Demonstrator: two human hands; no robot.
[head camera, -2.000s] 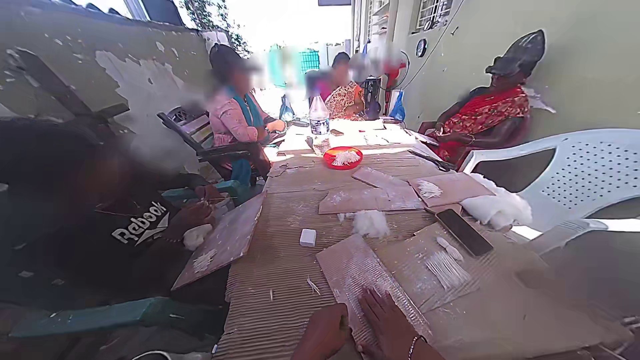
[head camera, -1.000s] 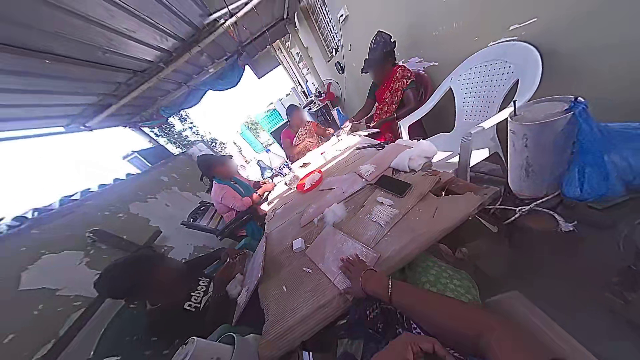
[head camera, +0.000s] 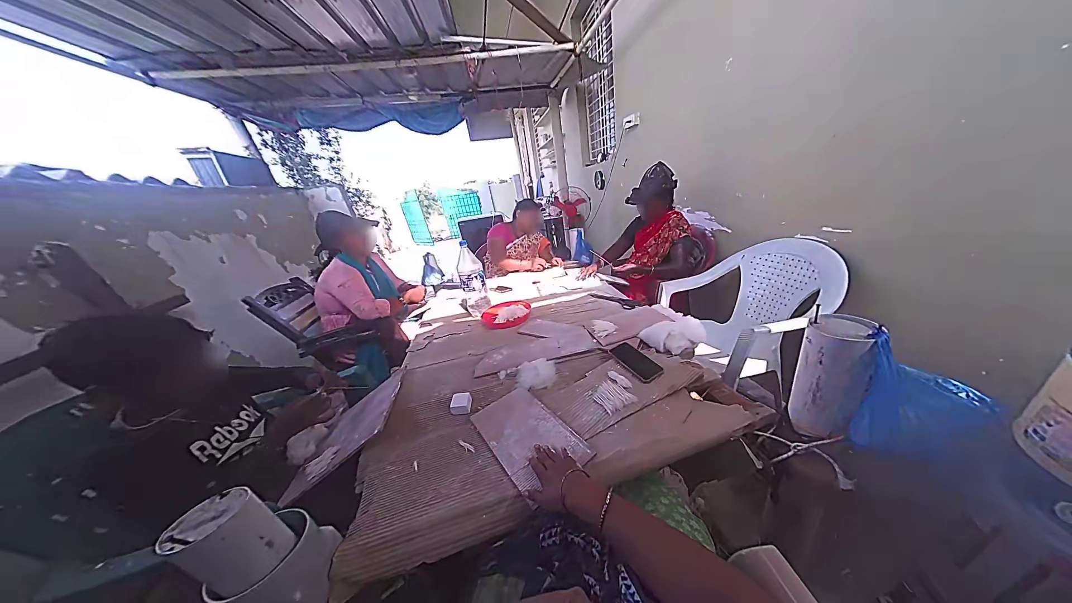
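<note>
My right hand (head camera: 554, 479), with bangles at the wrist, lies palm down on the near corner of a flat whitish board (head camera: 529, 431), fingers a little apart. A sliver of skin at the bottom edge, probably my left hand (head camera: 559, 596), is mostly cut off. Just beyond the board are a small white block (head camera: 461, 404) and a tuft of cotton (head camera: 537, 373). To the right, thin white cotton wicks (head camera: 614, 397) lie on another board, near a smartphone (head camera: 636, 363) and a larger cotton heap (head camera: 672, 334).
Corrugated cardboard (head camera: 419, 502) covers the long table. A red plate (head camera: 506, 315) of white pieces and a plastic bottle (head camera: 471, 280) stand farther back. Several people sit around it, one close at left with a tilted board (head camera: 347, 435). A white plastic chair (head camera: 775, 280) stands at right.
Two seconds ago both my hands were together at the board; now only the right rests there and the left is mostly out of view. The view has swung and shifted.
</note>
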